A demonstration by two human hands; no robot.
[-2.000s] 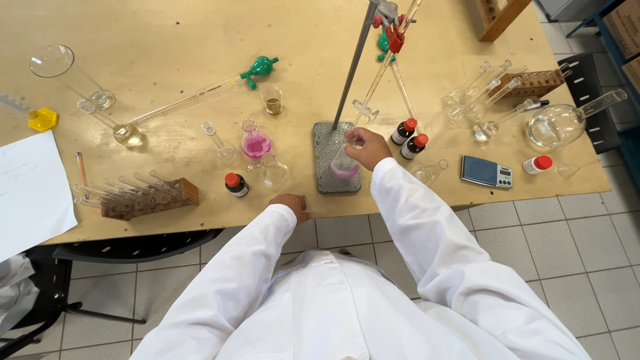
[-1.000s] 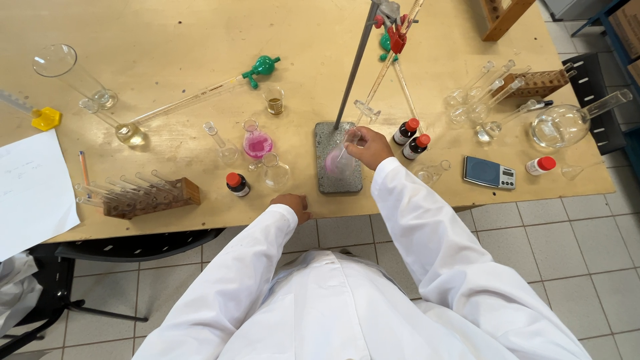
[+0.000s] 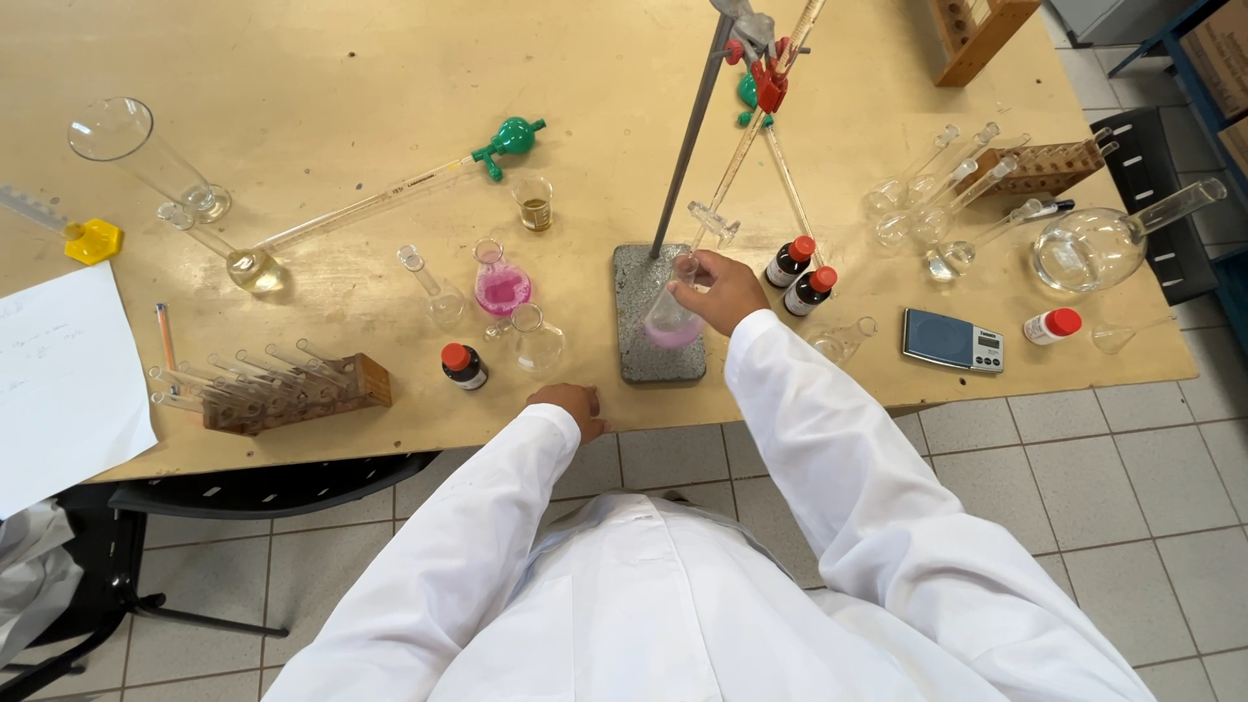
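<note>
My right hand (image 3: 722, 292) grips the neck of a glass Erlenmeyer flask (image 3: 675, 320) with pale pink liquid, over the grey base (image 3: 663, 365) of a burette stand. The tip of a clamped glass burette (image 3: 743, 151), with its stopcock (image 3: 715, 223), is just above the flask's mouth. My left hand (image 3: 573, 409) rests on the table's front edge; whether its fingers are closed is unclear. Left of the base are a flask of bright pink liquid (image 3: 503, 289), a flask with clear contents (image 3: 538, 345) and a dark bottle with a red cap (image 3: 463, 367).
Two red-capped dark bottles (image 3: 799, 275) stand close to my right hand, with a digital pocket scale (image 3: 952, 340) farther right. Volumetric flasks (image 3: 916, 216) crowd the right side. At left are a wooden test tube rack (image 3: 373, 381), a paper sheet (image 3: 68, 390) and a pipette with green bulb (image 3: 512, 136).
The held flask has shifted slightly over the stand base, first to the left and then back to the right. My left hand has stayed at the table edge.
</note>
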